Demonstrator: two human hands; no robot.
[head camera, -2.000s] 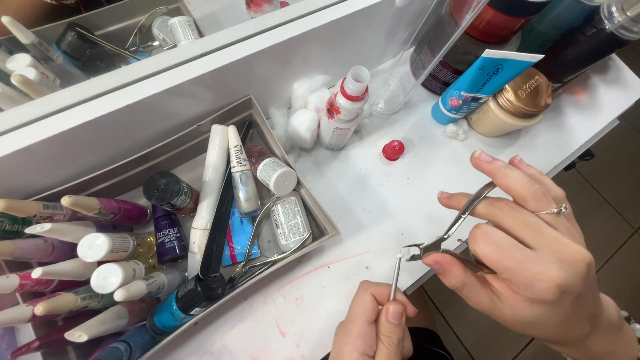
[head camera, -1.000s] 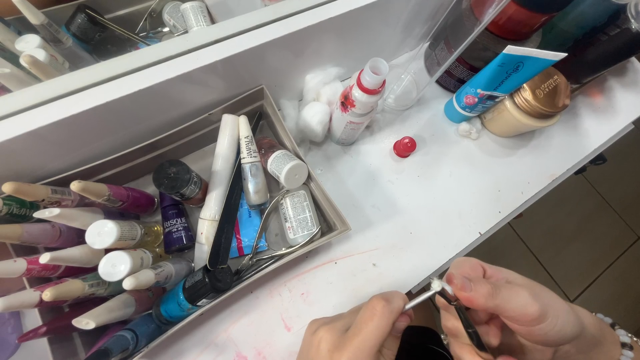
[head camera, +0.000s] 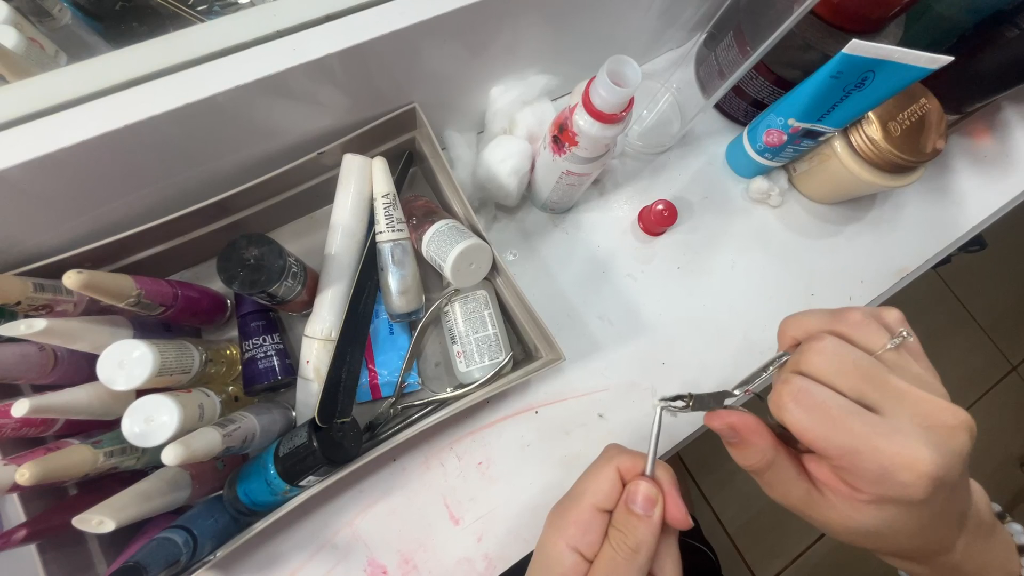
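My left hand (head camera: 620, 516) holds a thin metal tool (head camera: 655, 436) upright between thumb and fingers, at the bottom of the head view. My right hand (head camera: 864, 424), with a ring on one finger, grips metal cuticle nippers (head camera: 708, 400) by the handles, at the lower right. The jaws of the nippers point left and meet the tip of the thin tool; whether they touch it or bite on it cannot be told. Both tools are over the front edge of the white table (head camera: 592, 352).
A grey box (head camera: 536, 344) at the left holds several nail polish bottles, a black nail file (head camera: 352, 344) and another metal tool (head camera: 416, 352). Behind are cotton balls (head camera: 506, 168), an uncapped bottle (head camera: 576, 148), a red cap (head camera: 658, 218), a blue tube (head camera: 824, 104) and a jar (head camera: 848, 168).
One second ago both hands were close together at the tool's tip, lower in view. Now the right hand is farther from the left, with the nippers extended leftward to the tip.
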